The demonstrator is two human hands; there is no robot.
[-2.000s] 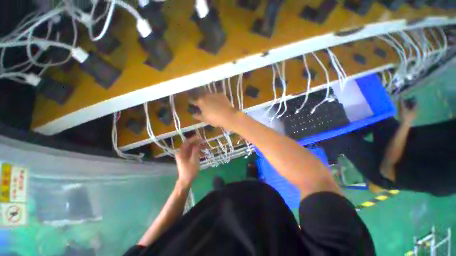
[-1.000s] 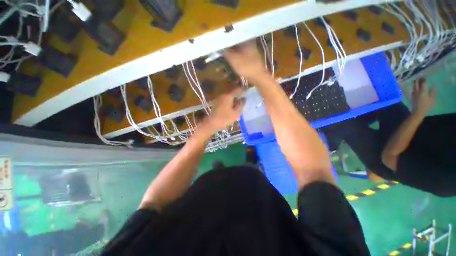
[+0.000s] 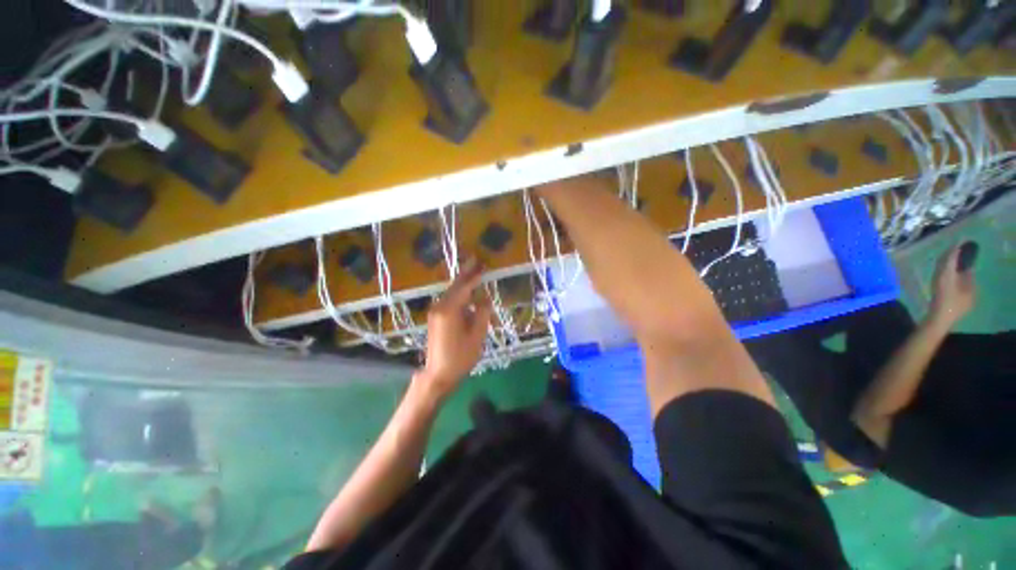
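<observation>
My left hand (image 3: 457, 332) is below the lower shelf edge with fingers apart and nothing seen in it. My right hand (image 3: 559, 200) reaches in under the upper shelf's white rail (image 3: 390, 205); its fingers are hidden, so what it holds cannot be told. White cables (image 3: 449, 239) hang from that rail in front of the lower yellow-brown shelf (image 3: 719, 176), between and beside my hands. Dark square sockets (image 3: 496, 236) sit on this shelf. Black adapters (image 3: 451, 98) stand on the upper shelf, some with white plugs (image 3: 420, 40) at their ends.
A blue tray (image 3: 876, 262) with black adapters in rows (image 3: 744, 286) rests against the lower shelf at the right. A ribbed blue crate (image 3: 613, 399) is below it. Another person's hand (image 3: 953, 286) holds a small dark object at the right. Tangled cables hang at the upper left.
My right hand has gone from in front of the rail, where it held something pale, to behind it. My left hand has moved away from it, down and left in the picture. The view has shifted.
</observation>
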